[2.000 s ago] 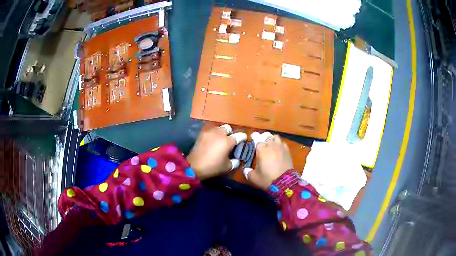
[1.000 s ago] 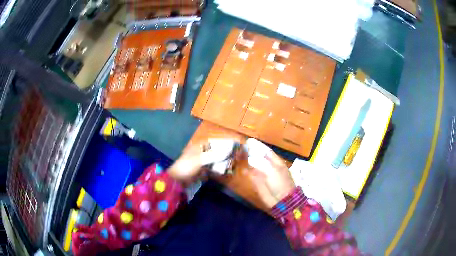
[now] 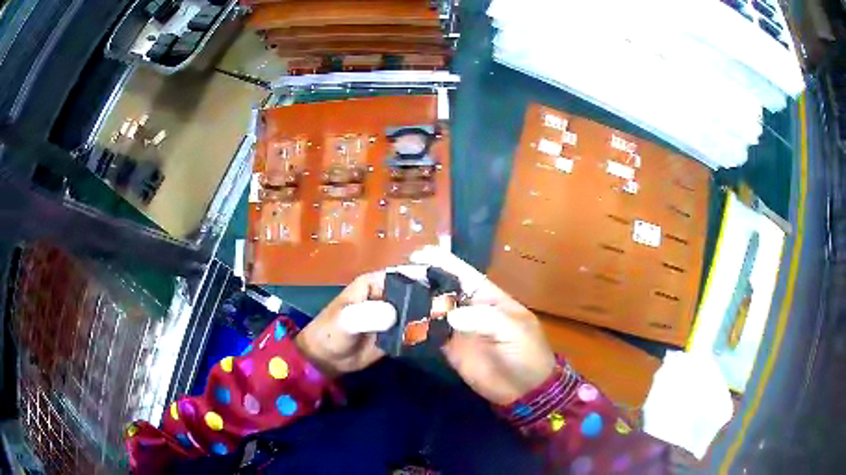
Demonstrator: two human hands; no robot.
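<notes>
My left hand [image 3: 348,325], with white finger cots, holds a small black block-like part [image 3: 405,314] by its left side. My right hand [image 3: 496,334], also with white cots, grips a second dark piece [image 3: 438,325] with a coppery patch, close against the block. Whether the two pieces are joined is hard to tell. Both hands are in front of my body, just below the near edge of the orange-brown assembly jig [image 3: 352,271]. One grey-black part with a round opening [image 3: 411,147] sits in the jig's upper right nest.
A flat bakelite plate with pale pads [image 3: 575,250] lies right, over another orange-brown board [image 3: 594,360]. A crumpled cloth [image 3: 688,399] and yellow-edged board with a knife [image 3: 742,288] are far right. White blister trays [image 3: 631,70], stacked jigs [image 3: 352,32] and a tan board [image 3: 190,148] lie behind and left.
My view has turned left, so the jig shows nearer the centre. My hands have come off the lower orange-brown board to before the jig, holding the dark pieces between them.
</notes>
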